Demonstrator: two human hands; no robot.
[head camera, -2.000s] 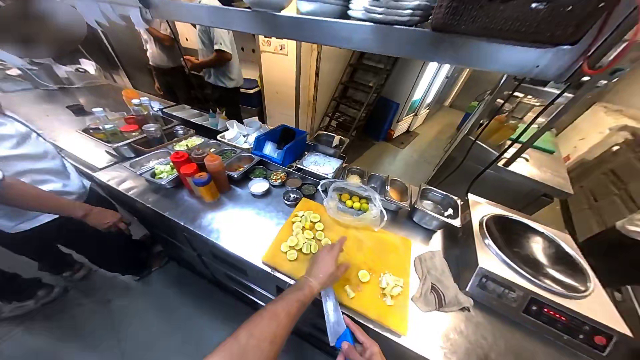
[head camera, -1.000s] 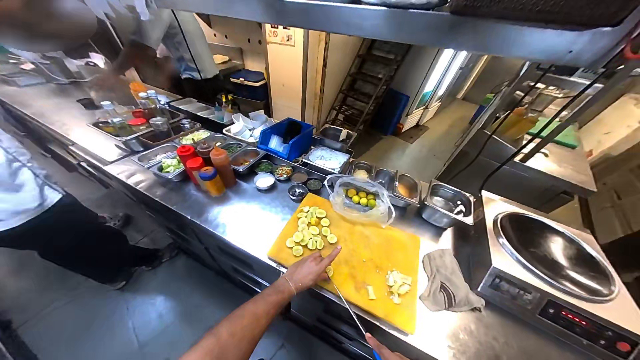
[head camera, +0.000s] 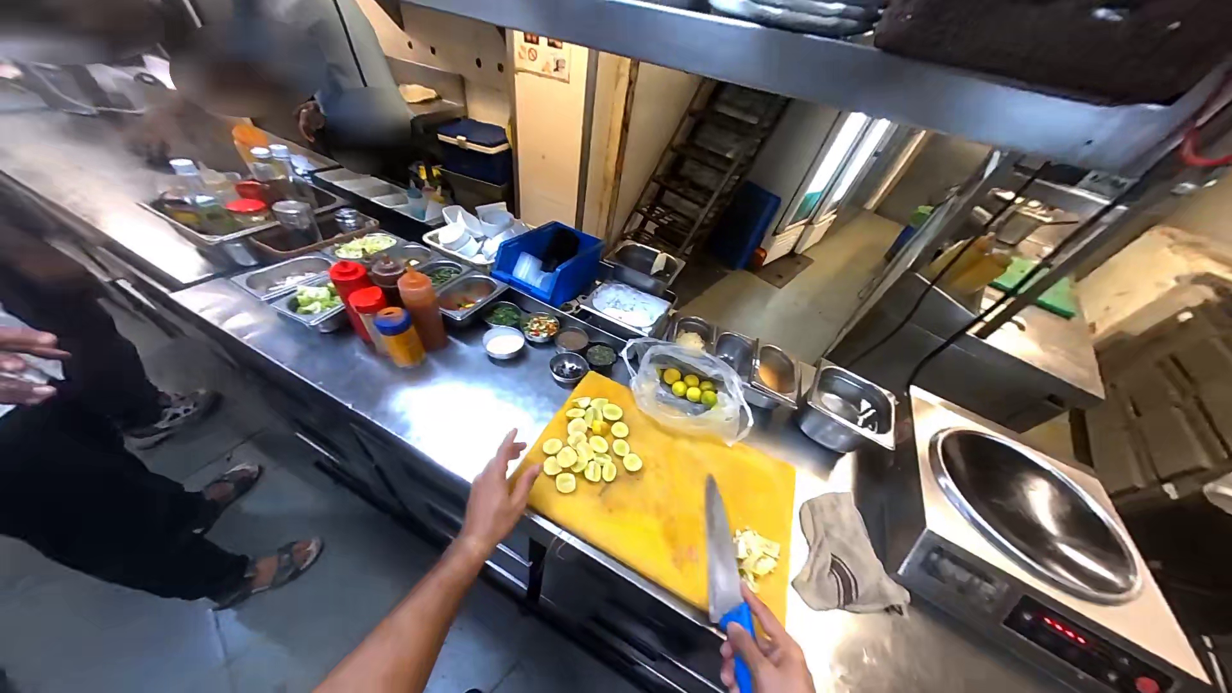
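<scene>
My left hand (head camera: 499, 496) is empty, its fingers spread at the left edge of a yellow cutting board (head camera: 664, 510). Beside it on the board lies a pile of halved limes (head camera: 589, 448). My right hand (head camera: 765, 650) grips the blue handle of a kitchen knife (head camera: 720, 558), whose blade rests over or just above the board's lower right part, pointing away from me. Right of the blade is a small heap of pale trimmings (head camera: 757, 553). A clear plastic bag (head camera: 688, 390) with whole limes (head camera: 689, 387) sits at the board's far edge.
A grey cloth (head camera: 842, 553) lies right of the board, before an induction wok cooker (head camera: 1035, 515). Sauce bottles (head camera: 422, 308), small bowls (head camera: 503, 343) and steel pans (head camera: 847, 407) line the counter. A steel shelf (head camera: 770, 72) hangs above. People stand at the left.
My left hand has moved left, off the board's middle, and its fingers have spread. The knife blade, angled toward the left hand a second ago, now points away from me near the trimmings.
</scene>
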